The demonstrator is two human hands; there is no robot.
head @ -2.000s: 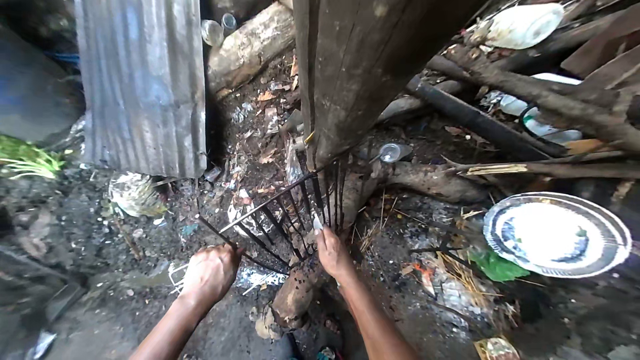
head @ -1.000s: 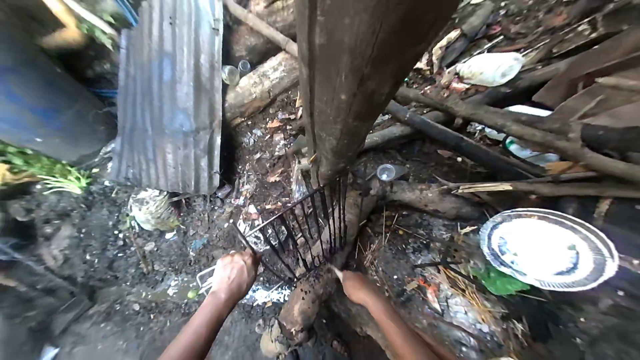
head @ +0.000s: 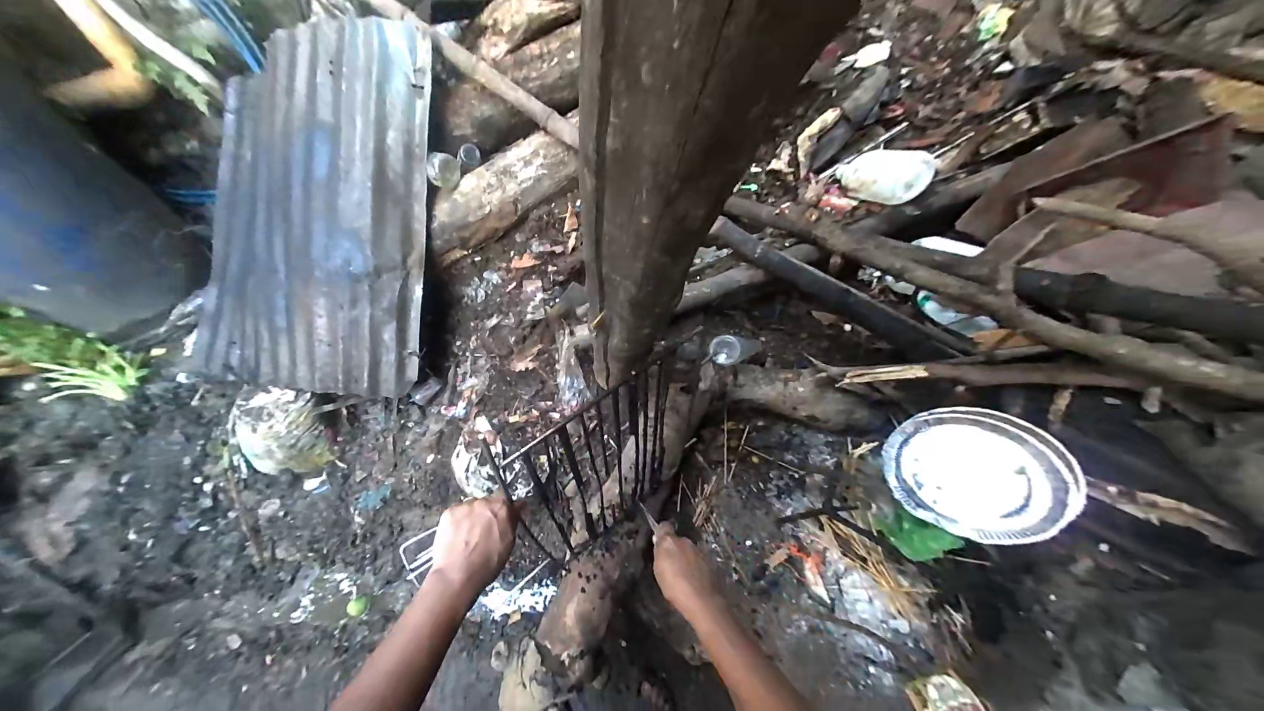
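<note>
My left hand is closed on the left end of a blackened metal grill rack, near its light wire handle. The rack's dark bars stand tilted over a log, with the far end close to the foot of a wooden post. In my right hand is a small knife; its blade points up and left at the lower right edge of the bars. Dark crumbs lie on the log below the rack. Whether the blade touches a bar, I cannot tell.
A corrugated metal sheet leans at the left. To the right, a white plate with a ridged rim sits beside a green leaf. Branches cross the upper right. A glass jar lies near the post's foot.
Two seconds ago the knife was higher, among the bars; my right hand has since moved down to the rack's lower edge. My left hand keeps its hold on the rack.
</note>
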